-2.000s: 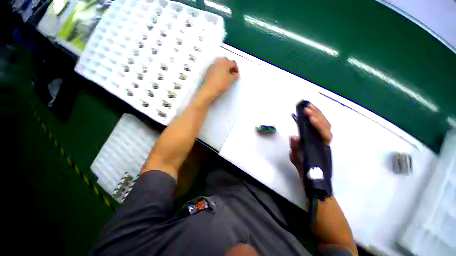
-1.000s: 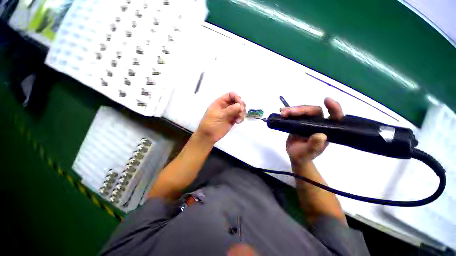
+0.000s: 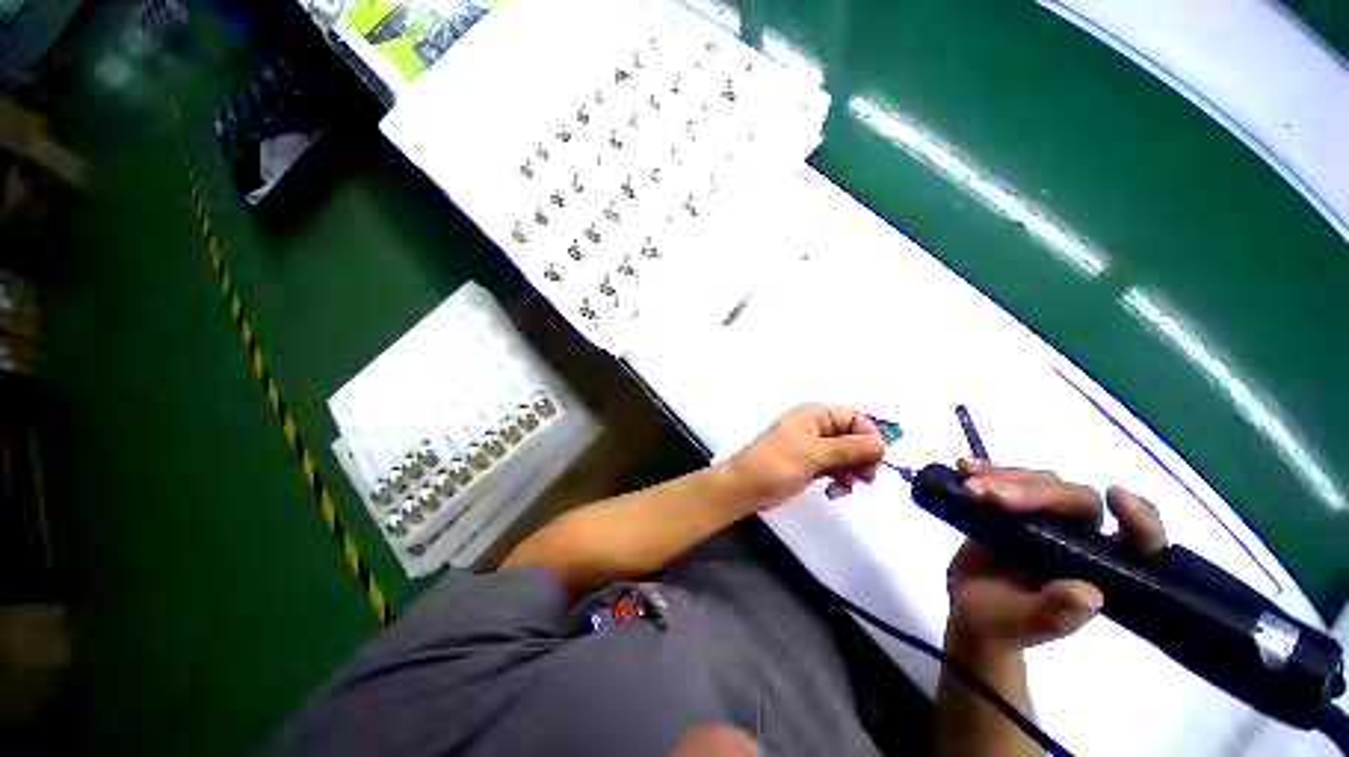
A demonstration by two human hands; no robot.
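My left hand (image 3: pixel 815 453) has its thumb and fingertips pinched together at the bit end of the electric screwdriver (image 3: pixel 1124 580). What is between the fingertips is too small to tell. A small module with a green circuit board (image 3: pixel 886 429) shows right beside those fingertips, partly hidden by them. My right hand (image 3: pixel 1028 565) grips the black screwdriver, its thin bit (image 3: pixel 897 469) pointing left at the left fingertips. Dark slim tweezers (image 3: pixel 971 430) stick out past the right fingers.
A white parts tray (image 3: pixel 496 111) with rows of small metallic parts is at upper left. A lower white tray (image 3: pixel 444 377) holds metallic parts. A small dark sliver (image 3: pixel 738 306) lies on the white sheet (image 3: pixel 829 326). The black cable (image 3: pixel 947 661) runs along the bench's front edge.
The view has shifted. My left hand has come from near the parts tray to the module. My right hand has turned the screwdriver from upright to pointing left, its bit now at the left fingertips.
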